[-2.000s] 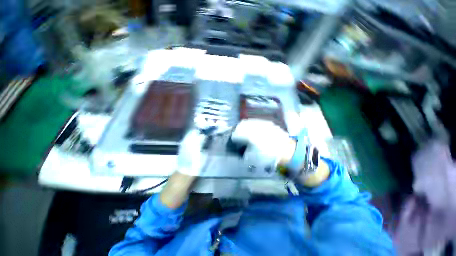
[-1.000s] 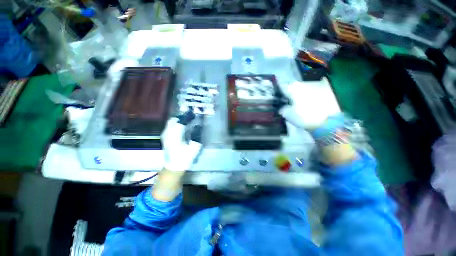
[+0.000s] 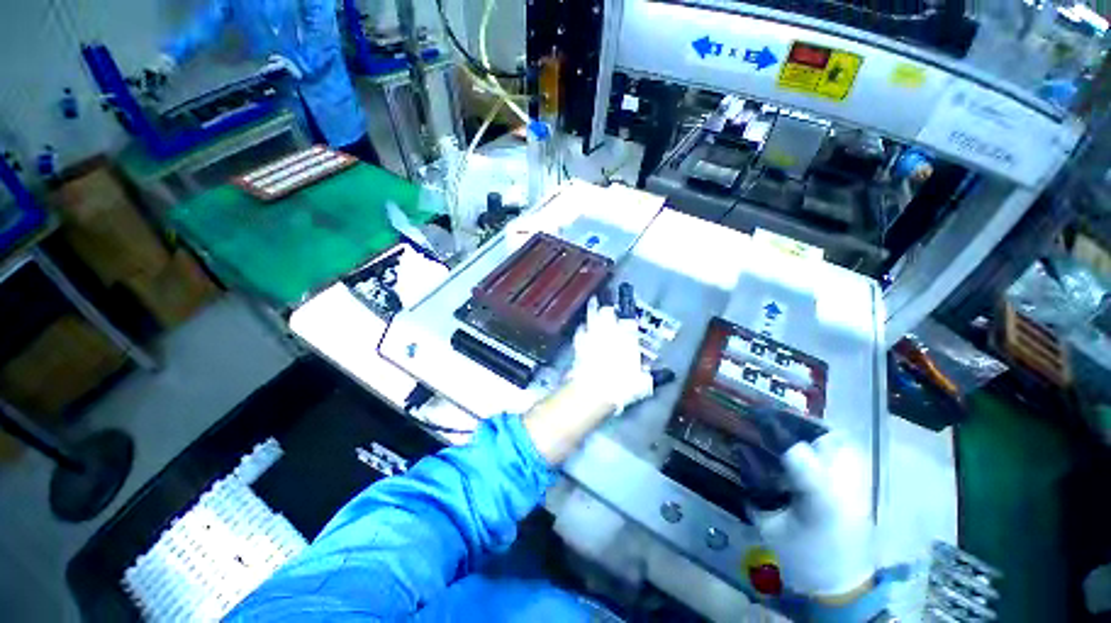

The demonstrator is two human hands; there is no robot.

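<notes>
My left hand (image 3: pixel 607 359), in a white glove with black fingertips, is between the two fixtures, at the right edge of the left-hand fixture (image 3: pixel 542 285). Its fingers are apart and I see nothing in it. White strip parts (image 3: pixel 659 326) lie beside its fingertips, partly hidden by them. My right hand (image 3: pixel 819 505), also gloved with dark fingertips, is over the lower right part of the right-hand fixture (image 3: pixel 727 402). White strips with black squares lie in that fixture's upper slots. Whether the right fingers hold a part is unclear.
A black tray (image 3: pixel 327 414) with rows of white parts is low at left. A red emergency stop (image 3: pixel 764 577) is by my right wrist. The machine frame (image 3: pixel 731 63) stands behind the platform. A person in blue (image 3: pixel 307 67) is at the back left.
The view has turned left and shows more of the machine and the left bench. My left hand has moved up beside the left-hand fixture. My right hand is lower along the right-hand fixture.
</notes>
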